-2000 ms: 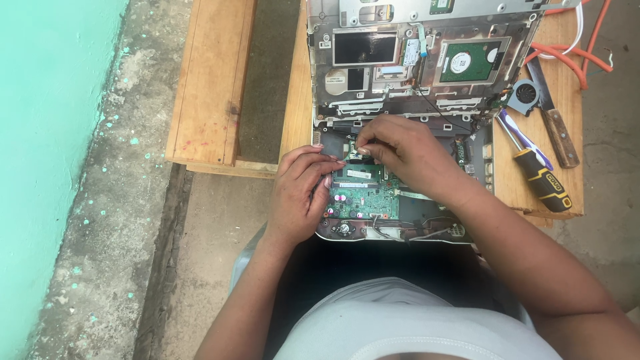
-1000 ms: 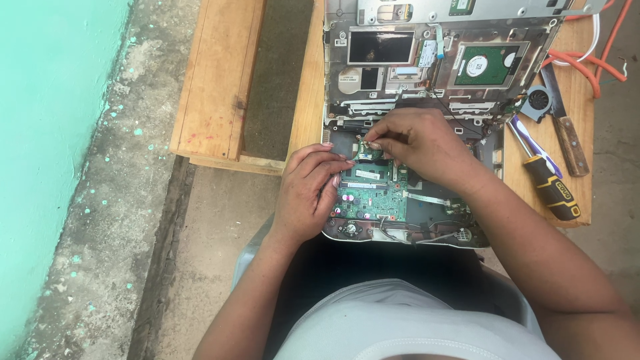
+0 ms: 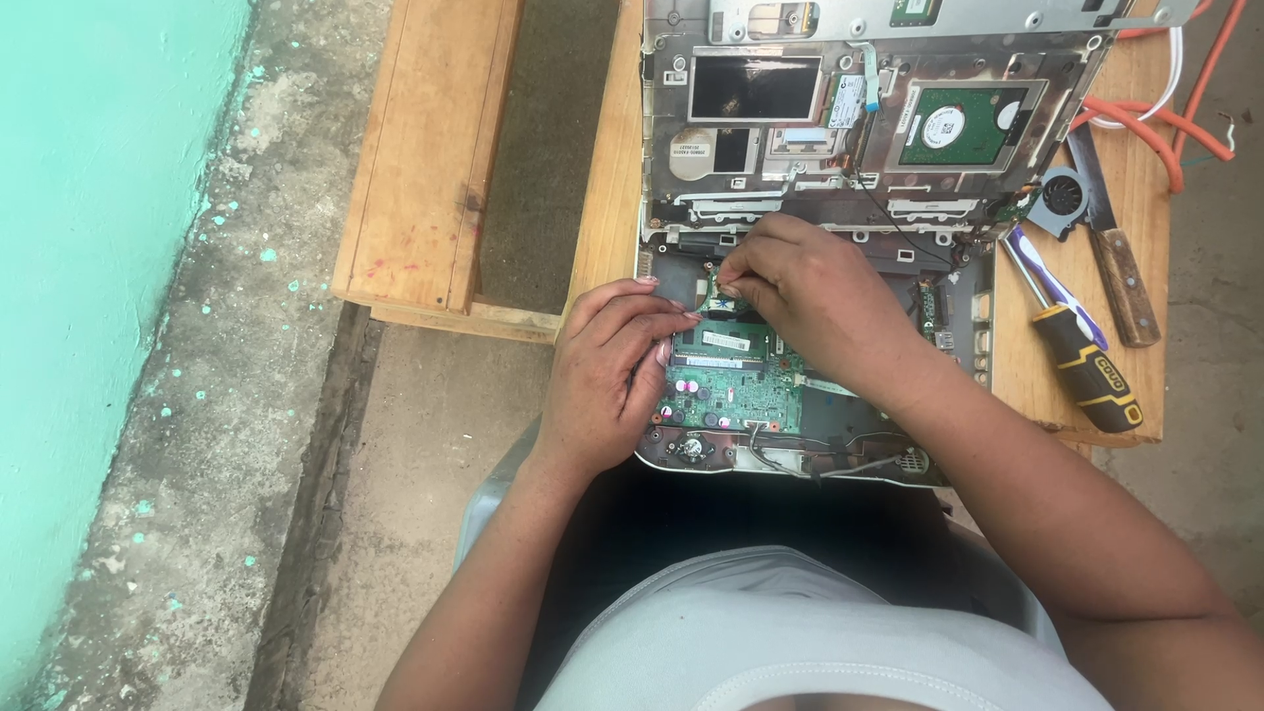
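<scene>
An opened laptop base [image 3: 859, 464] lies in front of me, with its green motherboard [image 3: 741, 395] bare and a memory module [image 3: 724, 341] on it. My left hand [image 3: 617, 365] rests over the left edge of the base, fingertips at the board near the module. My right hand [image 3: 810, 286] reaches across from the right, thumb and index finger pinched together at a small green board [image 3: 726, 304] near the hinge side. Whether something sits between those fingertips cannot be told. The turned-up laptop part [image 3: 839, 212] behind bears a hard drive [image 3: 953, 125].
On the wooden bench [image 3: 1017, 395] to the right are a yellow-and-black screwdriver [image 3: 1091, 375], a purple-and-white tool [image 3: 1059, 291], a wooden-handled knife [image 3: 1126, 286], a cooling fan [image 3: 1064, 195] and orange cables [image 3: 1185, 123]. A wooden frame [image 3: 425, 158] stands at left.
My right hand stays at the same part of the board, its fingers slightly shifted. My left hand remains by the left edge. The view has shifted a little.
</scene>
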